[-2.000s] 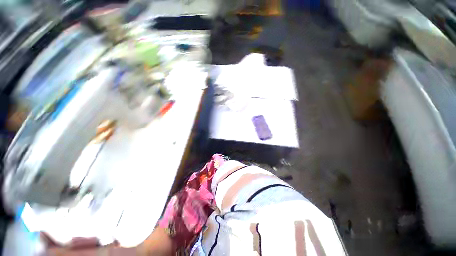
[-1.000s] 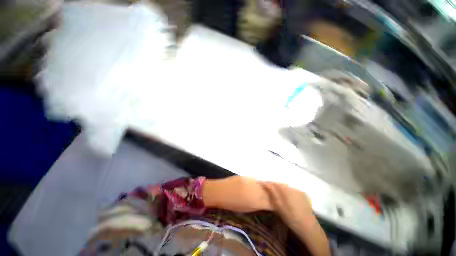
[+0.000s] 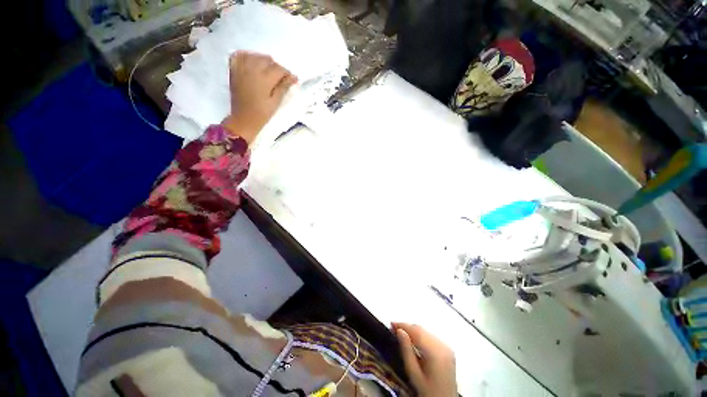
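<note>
A stack of white fabric panels [image 3: 203, 85] with uneven edges lies at the upper left. My left hand [image 3: 262, 89] is on top of the stack, its fingers curled on the white fabric. My right hand [image 3: 429, 363] is at the table's front edge, bottom centre, cut off by the picture's lower rim. Its fingers are bent; whether it holds anything is unclear. The sewing machine [image 3: 651, 333] stands at the lower right, with a light-blue plastic piece [image 3: 509, 214] left of its needle area.
The bright white table [image 3: 372, 178] runs between stack and machine. A blue cloth or bin [image 3: 81, 147] is at far left; a pale board [image 3: 252, 267] lies below the table edge. A person in dark clothing [image 3: 450, 46] is behind the table. A teal-handled tool [image 3: 668, 180] stands behind the machine.
The view has swung left from the machine and the phone on the box to the fabric stack. My left arm now reaches out onto the stack; my right hand has come into view.
</note>
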